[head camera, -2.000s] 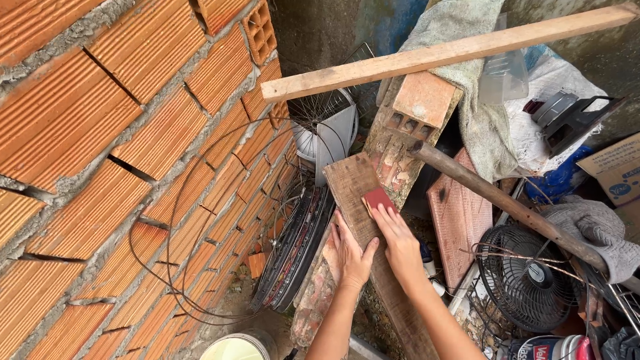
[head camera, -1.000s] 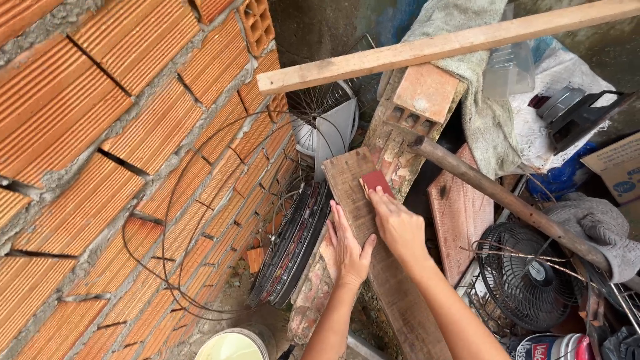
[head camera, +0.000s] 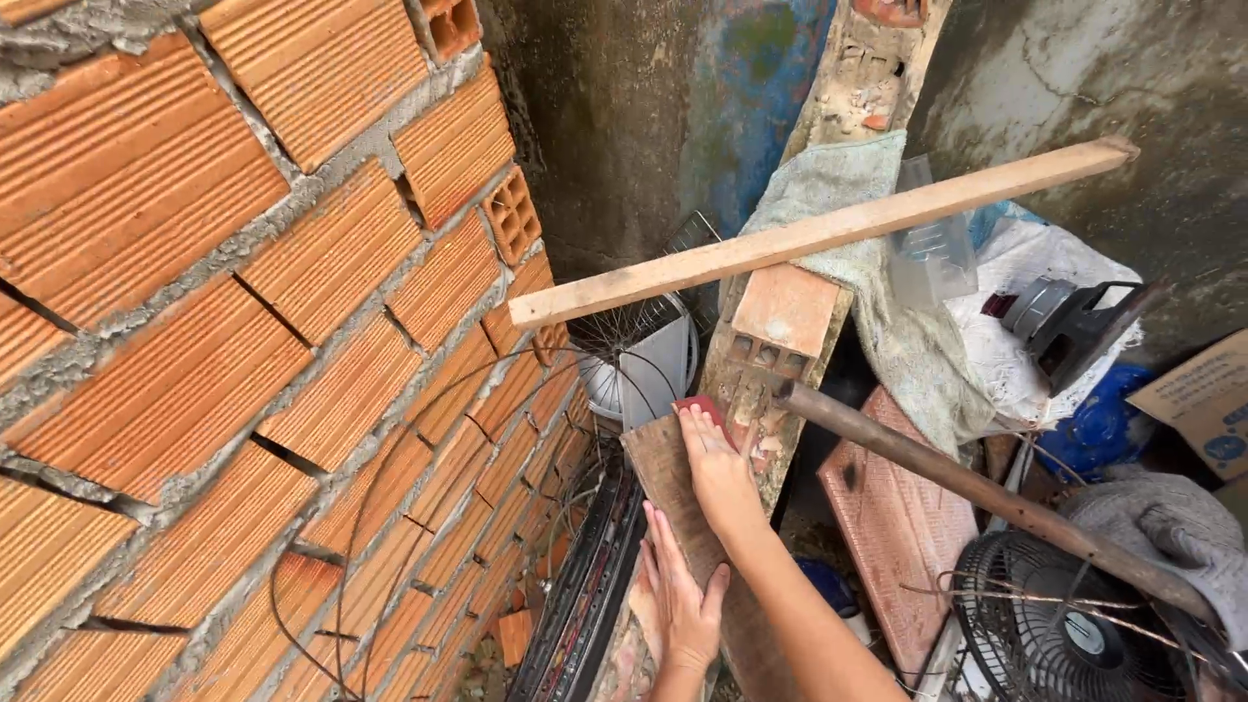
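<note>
A weathered wooden board (head camera: 666, 462) runs from the middle of the view down to the bottom edge. My right hand (head camera: 720, 473) lies flat near its far end, fingers over a piece of red sandpaper (head camera: 704, 404) pressed on the wood. Lower down, my left hand (head camera: 685, 603) rests along the board's left edge, its fingers extended and thumb apart. Beneath the board is a rough, mortar-crusted plank (head camera: 726, 375), with a hollow clay brick (head camera: 786, 310) on it beyond my hands.
A hollow-brick wall (head camera: 341, 361) rises at left. A long timber (head camera: 829, 232) crosses beyond the brick. At right are a wooden pole (head camera: 975, 487), a black fan (head camera: 1082, 629), a cloth (head camera: 912, 341) and a pinkish board (head camera: 902, 526). Wheel rims (head camera: 585, 585) stand beside the wall.
My right hand has moved with the sandpaper toward the board's far end. My left hand stays at the board's left edge. The view has shifted to show more beyond the timber.
</note>
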